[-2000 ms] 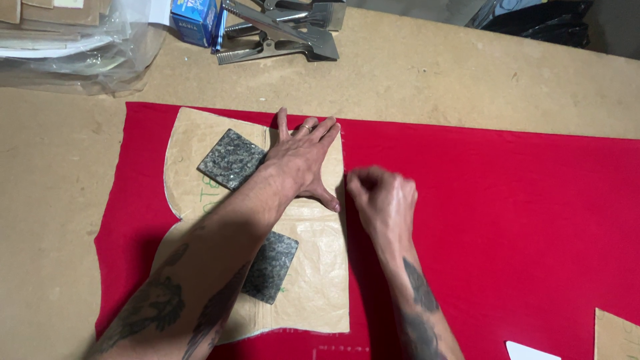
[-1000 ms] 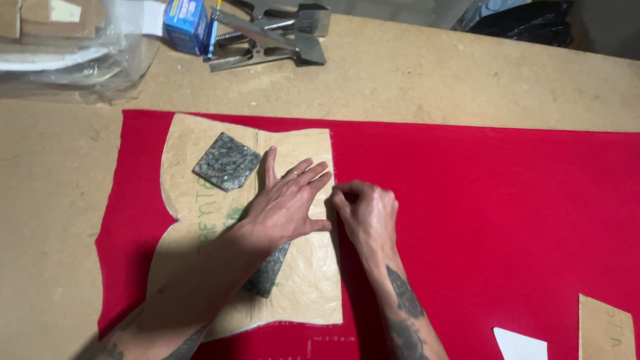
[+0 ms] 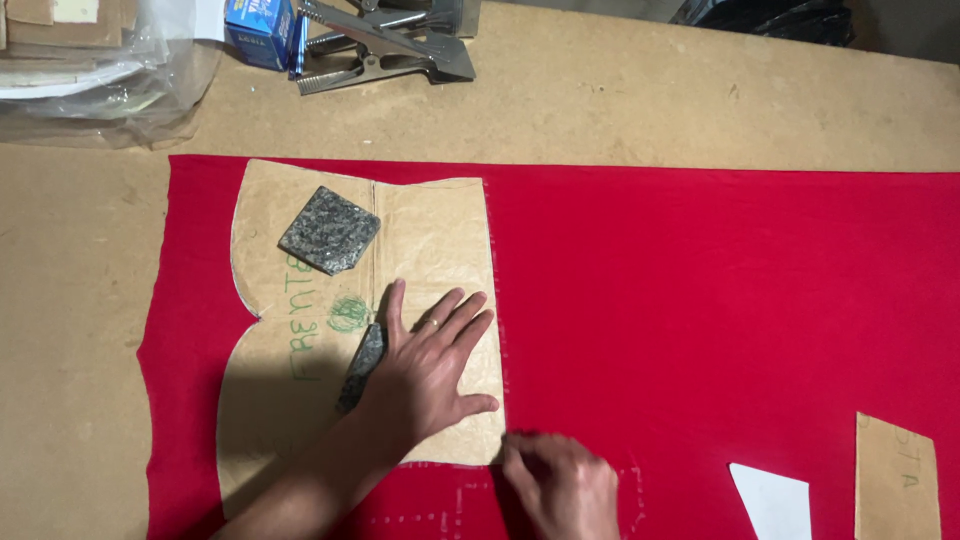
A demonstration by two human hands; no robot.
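Observation:
A brown paper pattern piece (image 3: 435, 232) with green writing lies on red fabric (image 3: 712, 300). My left hand (image 3: 435, 352) is spread flat on its right half, fingers apart. Near the pattern's lower right corner, my right hand (image 3: 562, 480) is closed in a pinch at the edge; whatever it holds is hidden by the fingers. Pale dashed marks run on the fabric along the pattern's right edge and below it. One grey stone slab (image 3: 330, 230) rests on the upper left of the pattern, and a second stone slab (image 3: 364, 367) is partly covered by my left hand and forearm.
Metal spring clamps (image 3: 390, 56) and a blue box (image 3: 259, 30) stand on the tabletop (image 3: 600, 97) behind the fabric. A plastic bag with cardboard pieces (image 3: 112, 90) is at the upper left. A white piece (image 3: 776, 502) and another brown pattern piece (image 3: 896, 480) lie at the lower right.
My right hand has moved down along the pattern's right edge to its lower corner. My left hand has also slid down the pattern. Pale marks now show along that edge.

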